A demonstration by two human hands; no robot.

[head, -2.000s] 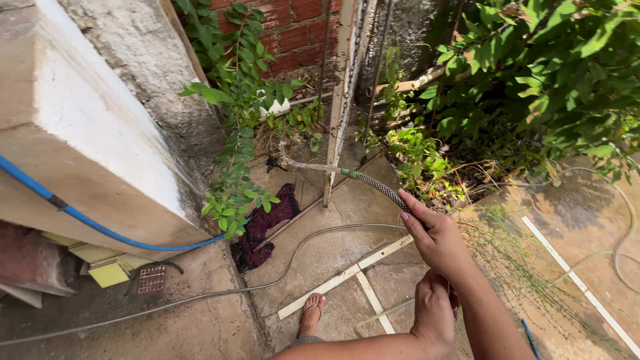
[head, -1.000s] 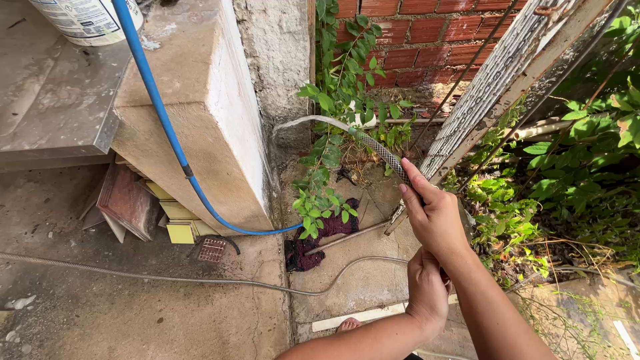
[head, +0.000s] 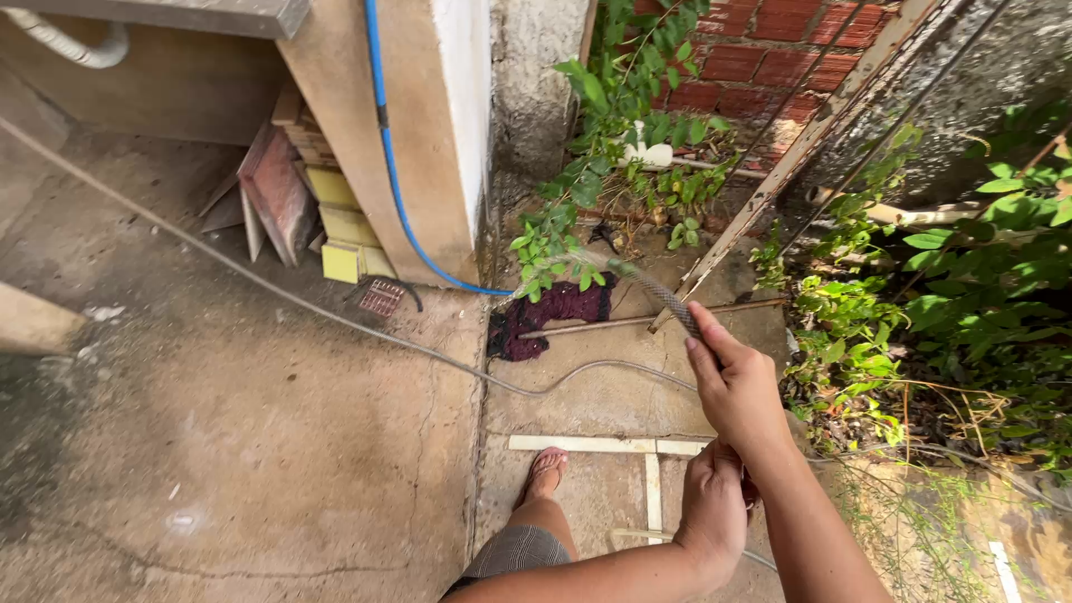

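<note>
My right hand (head: 737, 381) grips a braided garden hose (head: 662, 293) near its end, fingers wrapped around it. Water leaves the hose's tip and falls by the leafy plant (head: 578, 188). My left hand (head: 712, 502) is closed lower down, beside my right wrist; the part of the hose inside it is mostly hidden. Beyond the hose tip, a dark purple wet cloth (head: 569, 310) lies crumpled on the concrete, with a thin rod (head: 603, 325) across it. The clear hose (head: 335, 314) trails over the floor to the left.
A blue hose (head: 389, 167) hangs down the pillar (head: 419, 109). Stacked tiles (head: 339, 222) and a small drain grate (head: 382, 297) are left of it. A rusty metal post (head: 796, 159) slants by the brick wall (head: 745, 59). Dense plants (head: 963, 285) grow at right. White strips (head: 582, 444) lie near my foot.
The hose end has swung from pointing up and left at the pillar's wall to pointing lower, over the plant and cloth. Both hands stay on it. The view has shifted.
</note>
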